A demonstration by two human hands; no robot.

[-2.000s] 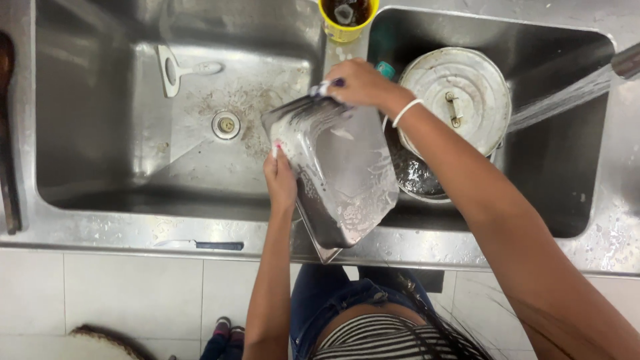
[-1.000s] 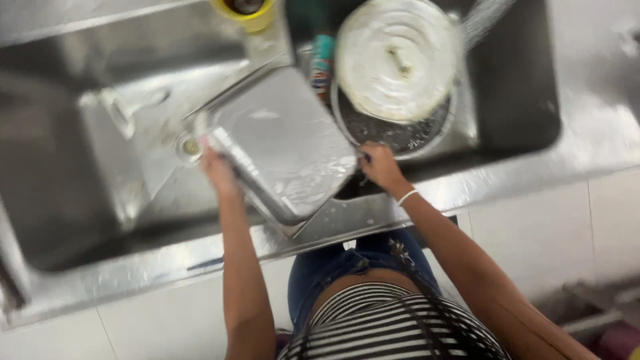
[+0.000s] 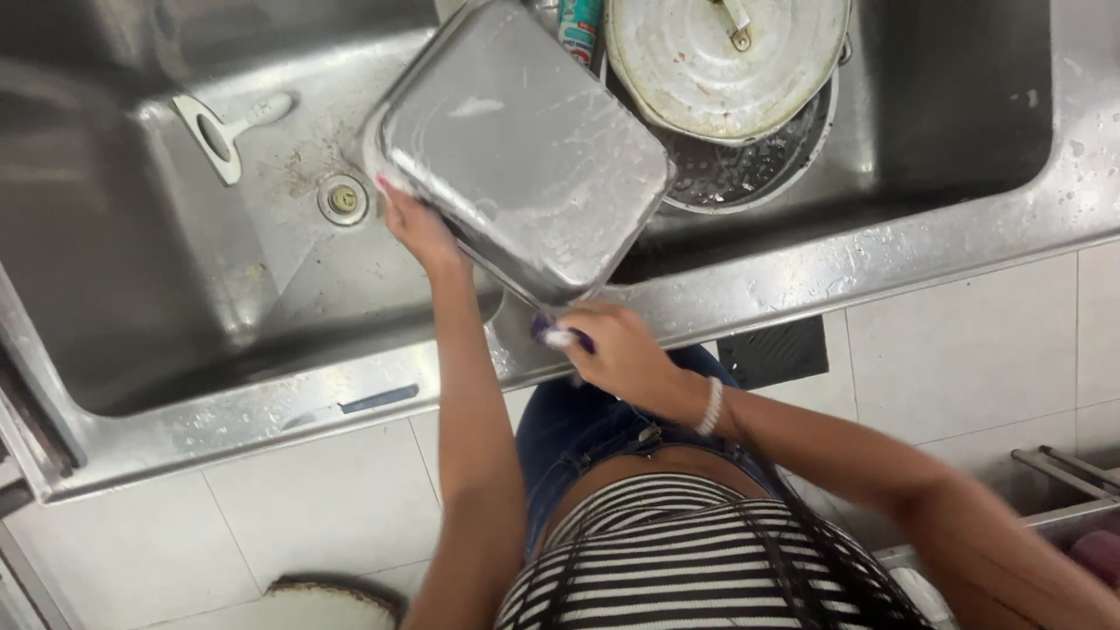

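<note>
A rectangular stainless steel pan, wet and streaked, is tilted with its underside up over the divider between the two sink basins. My left hand grips its left rim. At the pan's near corner, my right hand is closed on a small purple and white scrubber, whose exact kind is partly hidden by the fingers. The pan's far edge reaches near the top of the view.
In the right basin, a round metal lid rests on a pot of dark liquid, beside a teal bottle. A white plastic-handled tool lies in the left basin near the drain. A knife lies on the front ledge.
My right hand has moved from the pan's far side to its near corner. The pan has turned from a steep tilt to show its broad underside. My left hand keeps its hold.
</note>
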